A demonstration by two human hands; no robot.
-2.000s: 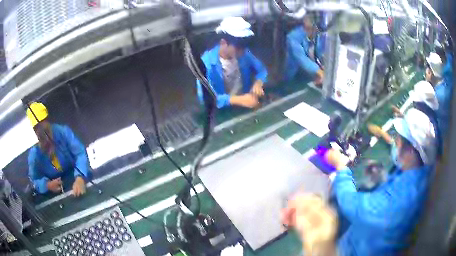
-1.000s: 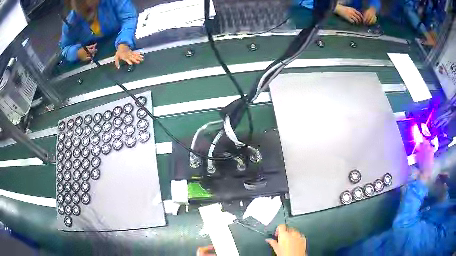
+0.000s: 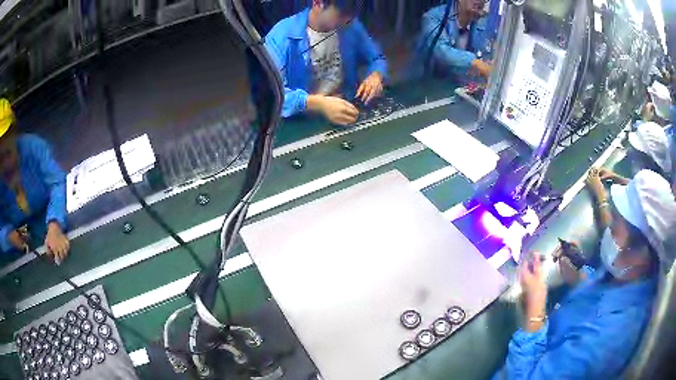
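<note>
Neither of my hands is in the picture. Nearest in front of me is a large grey board [image 3: 348, 252], lying tilted across the bench. Near its lower right edge sit several round black parts [image 3: 426, 338] with silvery centres, most in a short row and one apart above them. The black test fixture [image 3: 252, 356] is at the bottom, left of the board, cut off by the lower edge, with silvery fittings and thick cables [image 3: 256, 159] rising from it. A second grey board [image 3: 111, 308] at the lower left holds rows of round parts and is cut off.
A person in blue [image 3: 593, 319] sits close at the right, beside a violet glowing lamp [image 3: 489, 221]. A white sheet [image 3: 458, 151] lies behind the board. Across the bench, a person in blue [image 3: 326, 67] handles small parts. Another person [image 3: 33, 178] is at the far left.
The view has swung right and up. Both hands, the paper slip and the white wipes have left the picture. The neighbour's hand has moved away from the violet glow.
</note>
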